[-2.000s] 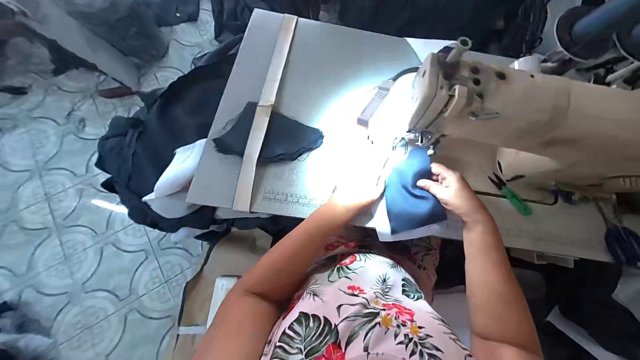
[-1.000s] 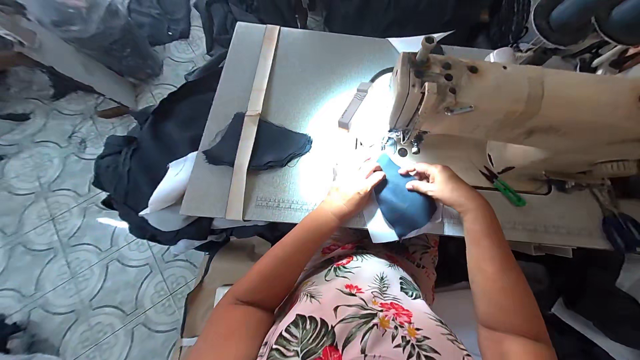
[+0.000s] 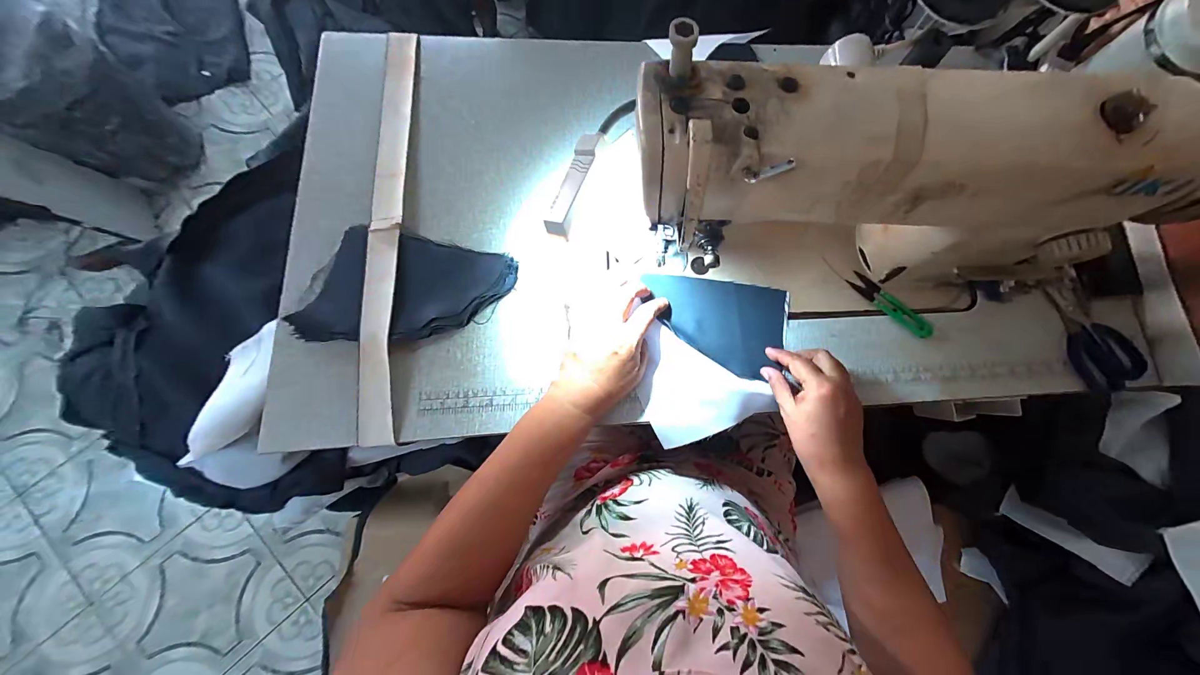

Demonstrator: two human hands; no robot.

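Observation:
A dark blue fabric piece (image 3: 727,323) lies just in front of the presser foot (image 3: 705,255) of a beige industrial sewing machine (image 3: 806,141), with white fabric (image 3: 698,394) joined or layered at its near side. My left hand (image 3: 607,361) pinches the left edge of the fabric between thumb and fingers. At the lower right corner, the fingertips of my right hand (image 3: 817,403) grip the blue and white layers. The needle area is above the fabric's far edge, and glare hides some detail by my left fingers.
Left on the table (image 3: 469,112), a strap (image 3: 384,197) crosses a stack of dark fabric pieces (image 3: 441,286). Green thread snips (image 3: 900,311) and dark-handled scissors (image 3: 1106,356) lie right. A small lamp or magnet-like bar (image 3: 572,187) stands behind. Dark cloth (image 3: 225,272) hangs at the left edge.
The blue fabric has come away from under the presser foot and is now opened out, showing more of the white fabric. My right hand has moved to its lower right corner.

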